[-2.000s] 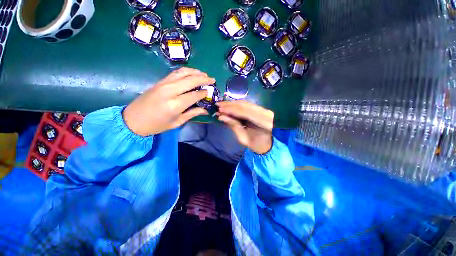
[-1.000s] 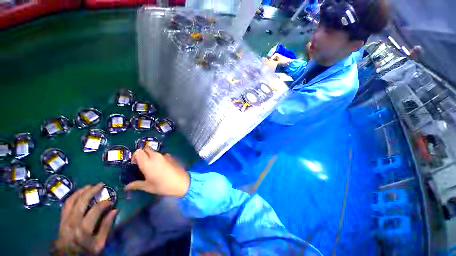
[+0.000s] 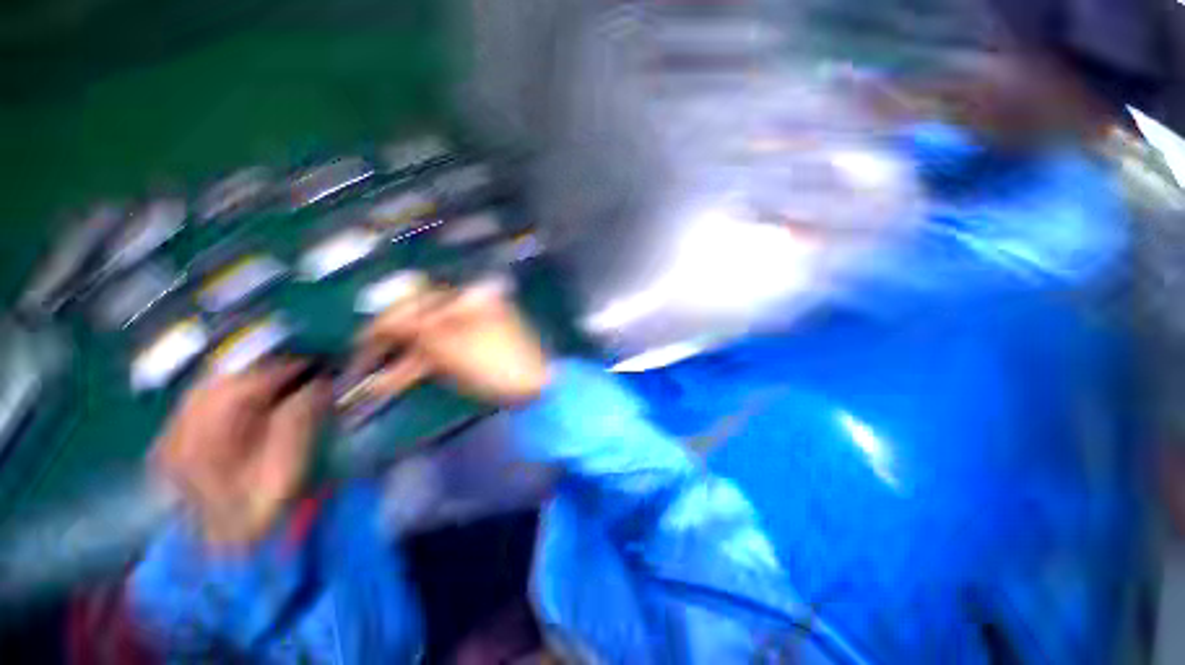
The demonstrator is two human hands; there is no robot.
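Note:
The view is strongly blurred. My left hand (image 3: 241, 455) is at the lower left over the green bench, fingers curled around a dark thing, apparently a round housing assembly, mostly hidden by the fingers. My right hand (image 3: 474, 340) is just right of it, fingers bent toward the left hand. A streaky dark and light shape shows under the right fingertips; I cannot tell whether it is held. Several housing assemblies with white and yellow rectangles lie on the bench beyond the hands, one of them (image 3: 241, 279) above my left hand.
The green bench (image 3: 234, 78) extends to the upper left. A blurred stack of clear blister trays (image 3: 728, 279) stands right of the housings, with a bright glare. Beyond it is a person's blue sleeve (image 3: 1027, 214). Shiny blue floor (image 3: 962, 481) fills the right.
The view has swung right since the first frame and is now more blurred. Since the second frame, my right hand has left the housings and come back beside my left hand.

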